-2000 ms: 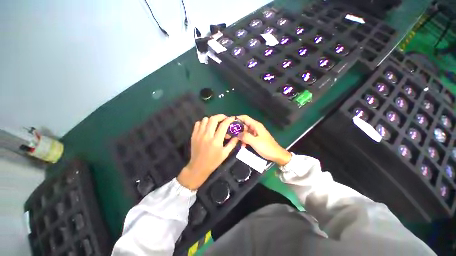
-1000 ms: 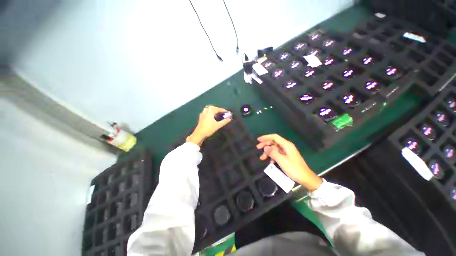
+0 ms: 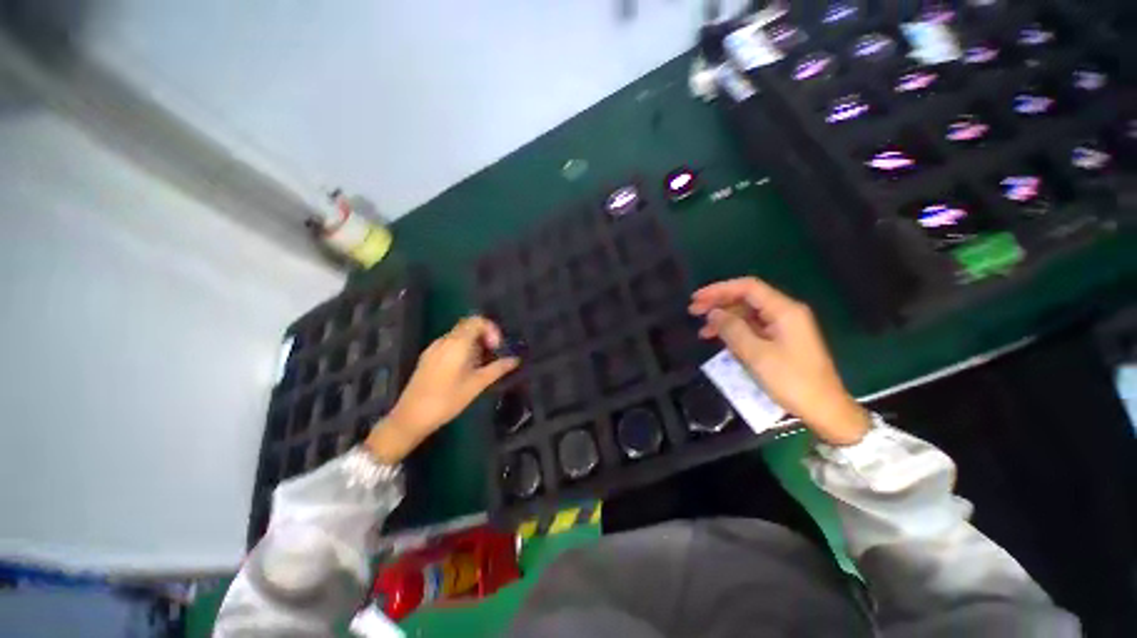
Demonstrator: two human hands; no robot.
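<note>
The working foam tray (image 3: pixel 564 396) lies in front of me. Several dark watch units, one of them here (image 3: pixel 640 430), sit in its near row, and another (image 3: pixel 513 409) sits behind them at the left. My left hand (image 3: pixel 436 384) pinches a dark watch unit (image 3: pixel 509 345) between thumb and fingers at the tray's left side, blurred and partly hidden. A lit unit (image 3: pixel 621 199) sits at the tray's far right corner. My right hand (image 3: pixel 783 355) is open and empty above the tray's right edge, beside a white paper label (image 3: pixel 744 393).
A lone lit unit (image 3: pixel 680 183) lies on the green bench with small specks. A foam tray of lit units (image 3: pixel 860 231) with a green tag (image 3: pixel 989 256) stands right. Another tray (image 3: pixel 327 396) is left, a yellow-labelled container (image 3: pixel 359 239) behind it. A red object (image 3: pixel 449 571) is below the bench edge.
The view has shifted left. My left hand released the lit unit at the tray's far corner and moved nearer to a dark unit at the left. My right hand stays open near the label.
</note>
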